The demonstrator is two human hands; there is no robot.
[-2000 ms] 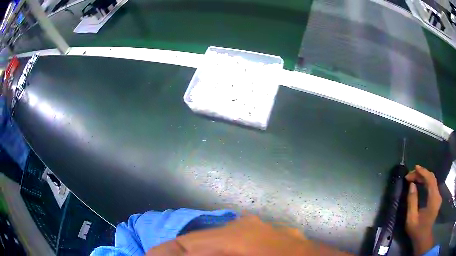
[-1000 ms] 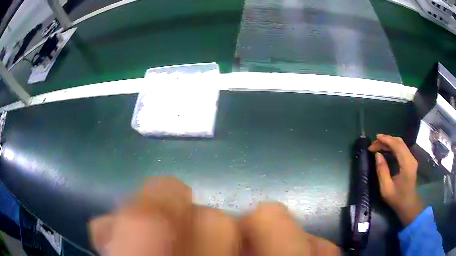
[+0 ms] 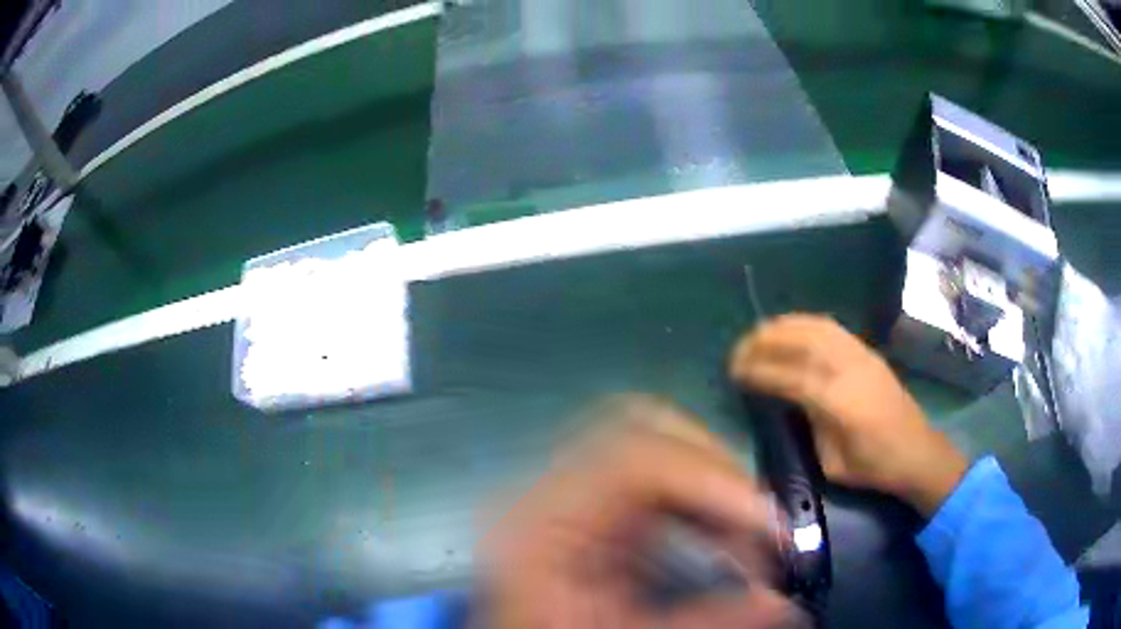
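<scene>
The black electric screwdriver lies lengthwise on the dark green bench, its thin bit pointing away from me. My right hand is closed around its front end, just behind the bit. My left hand is large and strongly blurred at the bottom centre, just left of the screwdriver's rear part and overlapping its edge. Its fingers look curled, but I cannot tell whether they hold anything. The parts bin, full of small white pieces, sits at the left against the white rail.
The white rail crosses behind the bench. Beyond it lie the green conveyor and a grey translucent mat. The boxy screw feeder stands at right, with a crumpled plastic bag beside it. A white sheet with a black part is at far left.
The view has turned right, so the bin sits further left and the feeder shows fully. My right hand has closed over the screwdriver's front. My left hand has come towards the screwdriver.
</scene>
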